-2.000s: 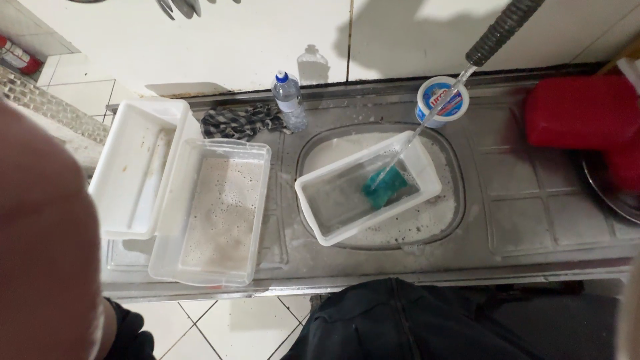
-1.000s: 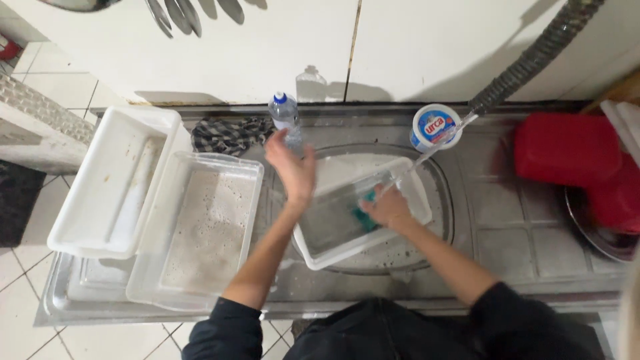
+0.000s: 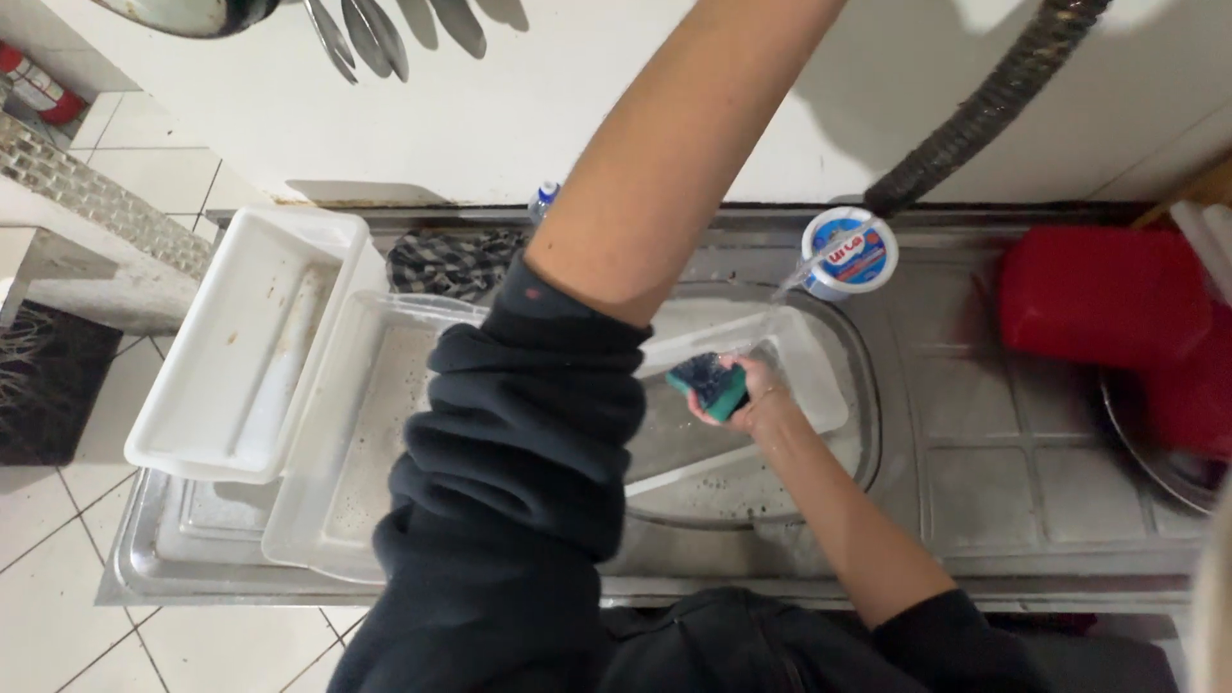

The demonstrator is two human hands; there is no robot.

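My right hand (image 3: pixel 756 395) grips a dark and green scouring sponge (image 3: pixel 714 385) above a white rectangular plastic bin (image 3: pixel 813 371) in the sink. My left forearm reaches up across the view, and the left hand is beyond the top edge. Water runs from the end of a dark ribbed hose (image 3: pixel 982 111), past a round white tub with a blue label (image 3: pixel 849 252), toward the bin. A translucent bin (image 3: pixel 371 438) with cloudy, bubbly contents stands left of the sink, partly behind my left sleeve. A white bin (image 3: pixel 245 337) leans at its left side.
A checkered cloth (image 3: pixel 452 262) and a plastic bottle with a blue cap (image 3: pixel 545 197) lie along the back of the metal counter. Red containers (image 3: pixel 1102 294) and a metal pan (image 3: pixel 1145 452) stand at the right. Metal utensils (image 3: pixel 371 38) hang on the wall.
My left hand, over the sink one second ago, has moved up out of view. The right hand has lifted the sponge, which lay in the bin two seconds ago.
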